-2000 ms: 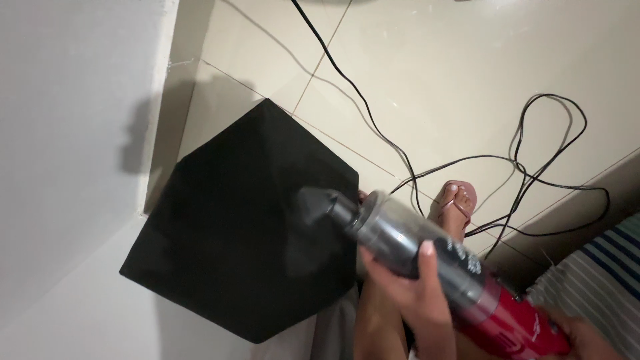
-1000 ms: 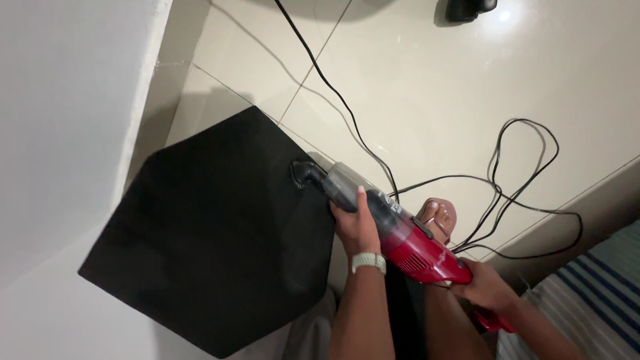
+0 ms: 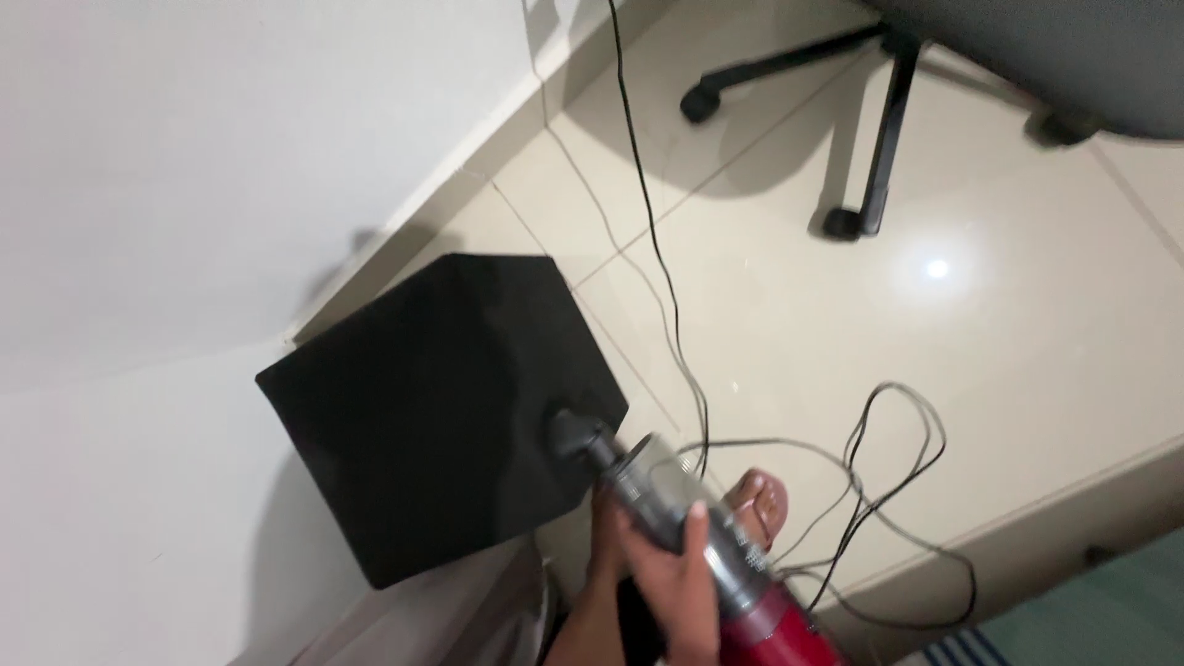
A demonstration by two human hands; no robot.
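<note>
My left hand (image 3: 671,573) holds the front part of a red and grey handheld vacuum cleaner (image 3: 731,564) with a clear dust cup, its thumb along the top. The black nozzle (image 3: 575,435) rests on or just over a flat black surface (image 3: 425,398) with angled corners, near its right edge. What carries that surface is mostly hidden. The rear of the vacuum runs out of the bottom of the view, and my right hand cannot be seen.
White walls (image 3: 213,166) meet at the left. A black cord (image 3: 647,203) crosses the tiled floor (image 3: 786,342) and lies in loops at the right. A wheeled chair base (image 3: 888,120) stands at the top. A foot in a pink sandal (image 3: 758,504) is beside the vacuum.
The view has shifted a lot, bringing in the chair base. The nozzle is still at the black surface near its right edge. My right hand, seen at the vacuum's rear before, has left the view.
</note>
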